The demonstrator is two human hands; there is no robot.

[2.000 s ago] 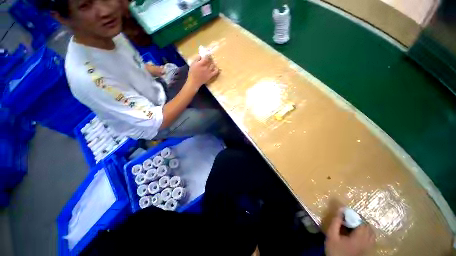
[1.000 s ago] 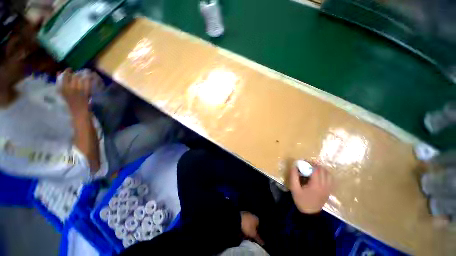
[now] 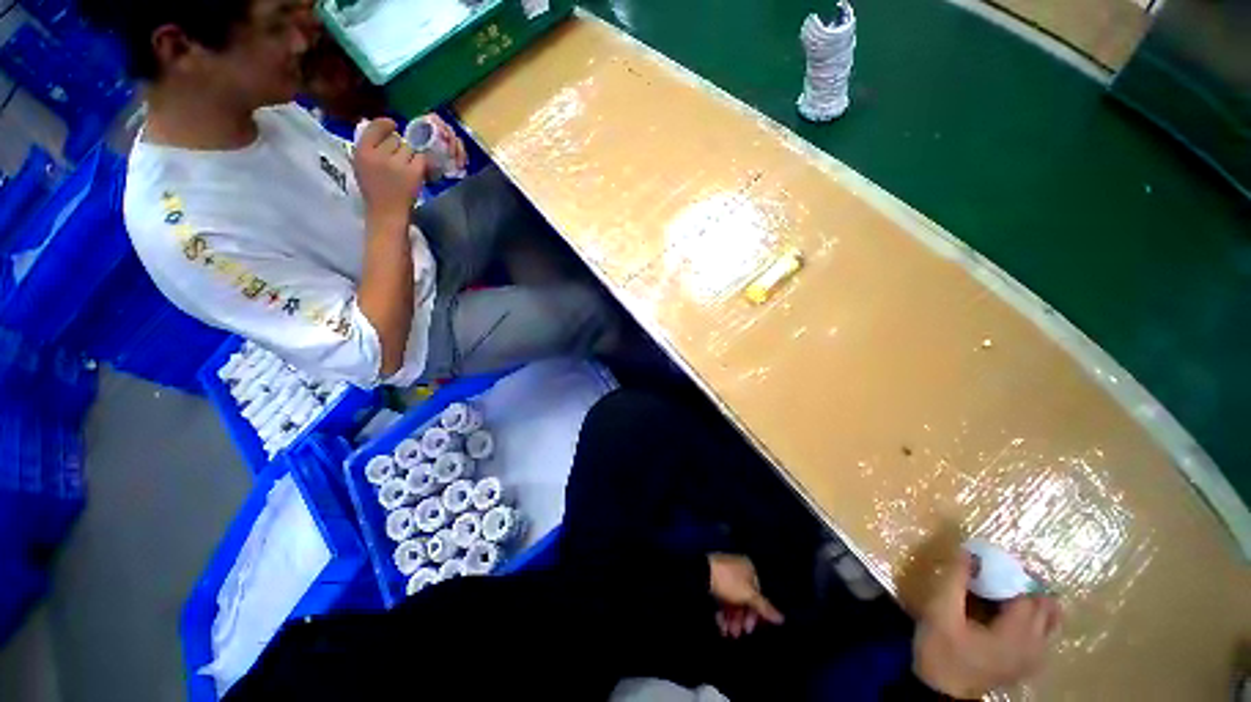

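Observation:
My right hand point(image 3: 977, 642) is at the lower right, over the near edge of the brown bench top point(image 3: 823, 412). It is closed around a smooth white squeeze bottle point(image 3: 1004, 572), with a small greenish tip towards the right. My left hand point(image 3: 741, 595) hangs over my dark-clothed lap, fingers loosely apart, with nothing visible in it. Grey-white ribbed housings point(image 3: 431, 513) stand in rows, open ends up, in the blue crate point(image 3: 546, 551) by my left leg. A pale object point(image 3: 668, 690) is cut off at the bottom edge; I cannot tell what it is.
A seated coworker point(image 3: 247, 261) at the left holds a housing point(image 3: 428, 139). A ribbed housing point(image 3: 827, 66) stands on the green belt point(image 3: 960, 124). A yellow item point(image 3: 774, 277) lies on the bench. A green crate point(image 3: 453, 62) is at its far end. More blue crates point(image 3: 261, 576) are at the left.
The view swung right, then back left. My right hand still holds the bottle. My left hand now shows higher over my lap. The coworker's hand has moved from the bench to the chest.

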